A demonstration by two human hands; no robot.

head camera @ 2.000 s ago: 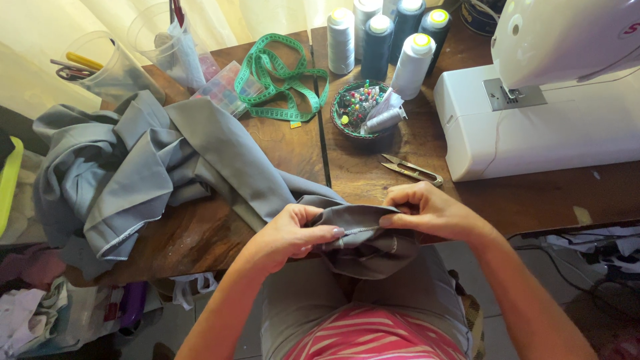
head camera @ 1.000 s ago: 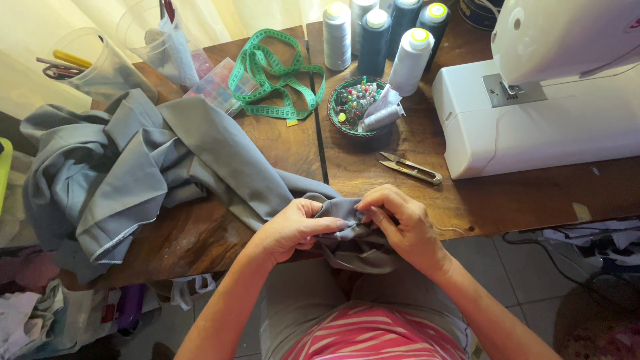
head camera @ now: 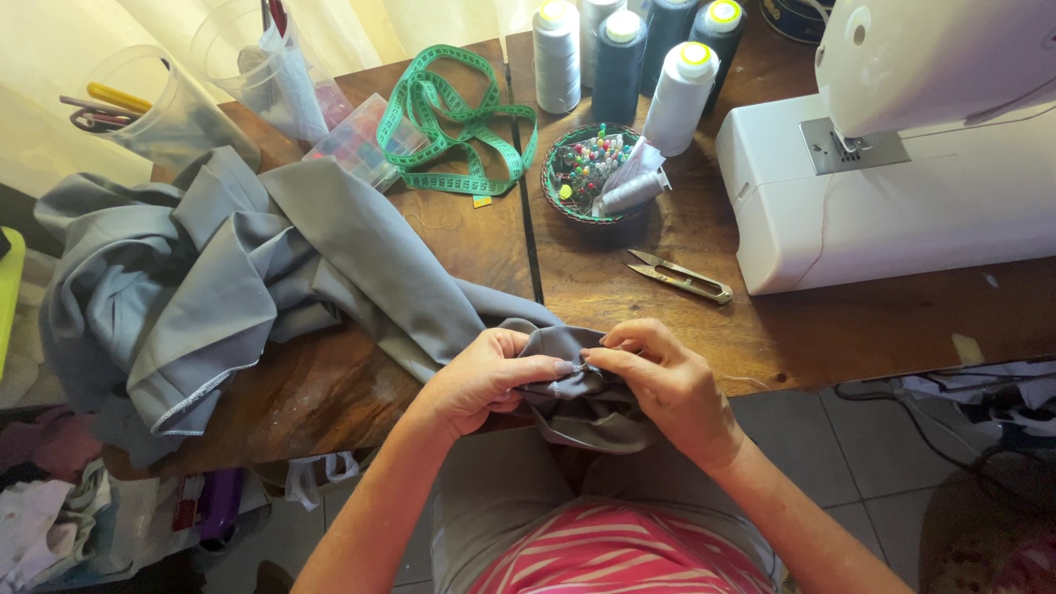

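Note:
My left hand (head camera: 491, 375) pinches a gathered end of grey fabric (head camera: 388, 256), its thumb lying along a white overlocked seam. Close beside that thumb, the thumb and forefinger of my right hand (head camera: 668, 375) are closed on the same seam; whether they also hold a needle or thread is too small to tell. The fabric hangs over the table's front edge below my hands and runs left to a crumpled heap with a white-stitched hem. Thread snips (head camera: 681, 276) lie on the wooden table (head camera: 610, 305) just beyond my right hand.
A white sewing machine (head camera: 874, 190) stands at right. Behind the snips are a small basket (head camera: 549, 177) of pins with a thread spool and several thread cones (head camera: 619, 66). A green tape measure (head camera: 474, 177), a clear compartment box (head camera: 363, 136) and plastic cups (head camera: 177, 107) stand farther left.
My right hand has come in from the right and lower side, back to the seam beside my left thumb. My left hand keeps its grip on the grey fabric.

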